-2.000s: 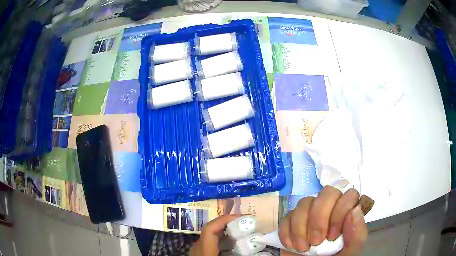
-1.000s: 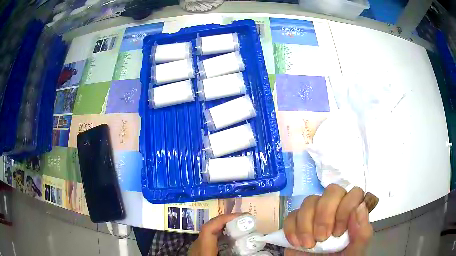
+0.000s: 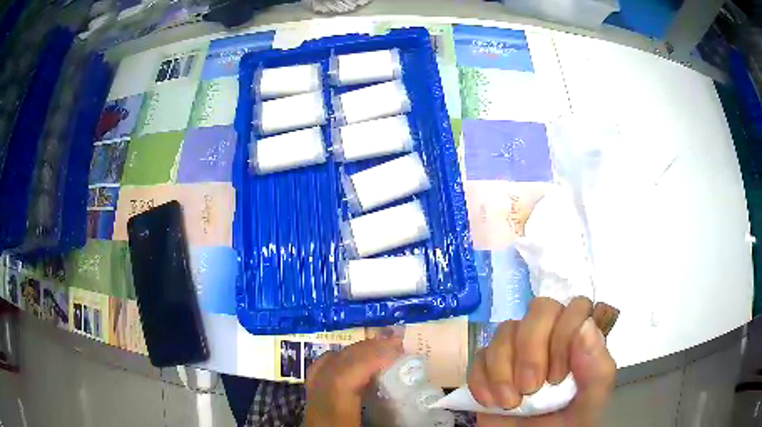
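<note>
My right hand [image 3: 543, 359] is closed around a white tapered dispensing bag [image 3: 535, 402]; its brownish end shows above the hand. Its pointed tip is at the end faces of a few white units [image 3: 408, 388] held together, end faces up. Whether the tip touches them is hard to tell. My left hand [image 3: 347, 379] holds these units at the bottom edge, partly cut off and blurred. A blue ribbed tray [image 3: 288, 242] lies above, with white clear-ended units [image 3: 386, 276] in two columns, three in the left column and several in the right.
A black smartphone [image 3: 167, 283] lies left of the tray. Stacked blue trays [image 3: 58, 150] stand at far left. A crumpled white wipe [image 3: 558, 242] and thin clear film [image 3: 585, 158] lie on the right. Parts containers [image 3: 560, 10] stand behind the bench.
The left hand has shifted, its fingers now further over the held units, which have turned slightly. The bag tip stays at their end faces. The tray and its units look unchanged.
</note>
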